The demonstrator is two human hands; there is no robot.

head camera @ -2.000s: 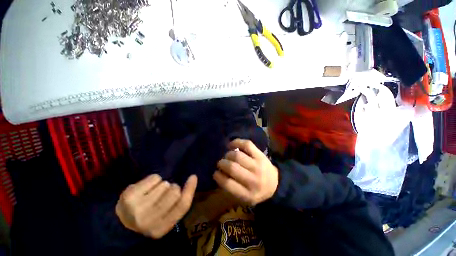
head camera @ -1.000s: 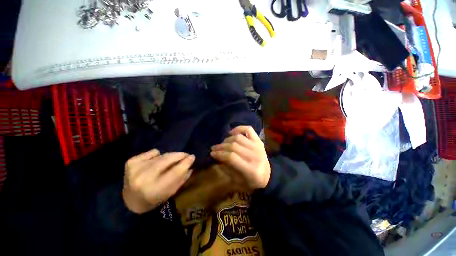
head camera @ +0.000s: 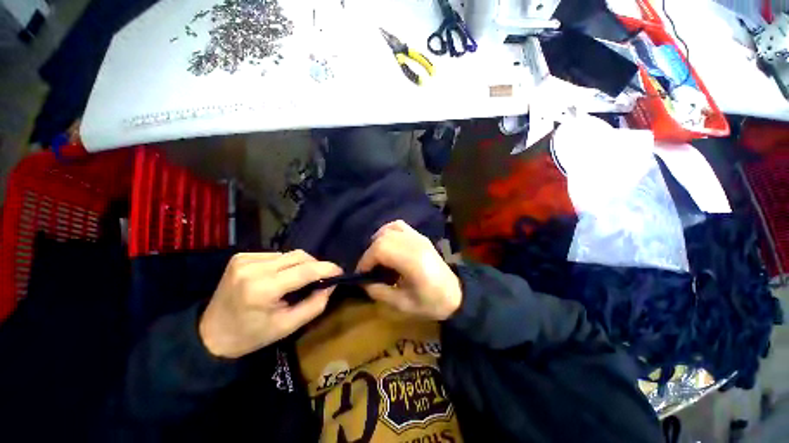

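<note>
A dark garment piece [head camera: 368, 203] lies over the lap and blends with the dark clothing. My left hand [head camera: 266, 298] and my right hand [head camera: 409, 270] pinch a narrow dark strip [head camera: 346, 279] of it between them, above the printed tan front of the wearer's top. The fingertips are close together with the strip stretched across. Whether a small metal part is at the fingertips cannot be seen.
On the white table [head camera: 346, 95] lie a pile of small metal bits [head camera: 238, 35], yellow-handled pliers [head camera: 408, 59] and scissors [head camera: 452, 33]. Red crates [head camera: 182, 208] stand below left. A red-orange tray [head camera: 692, 112] and white scraps [head camera: 619, 190] are at the right.
My hands have come closer together, and the dark strip now shows stretched between them. The camera view has shifted, showing more floor and crates at the left.
</note>
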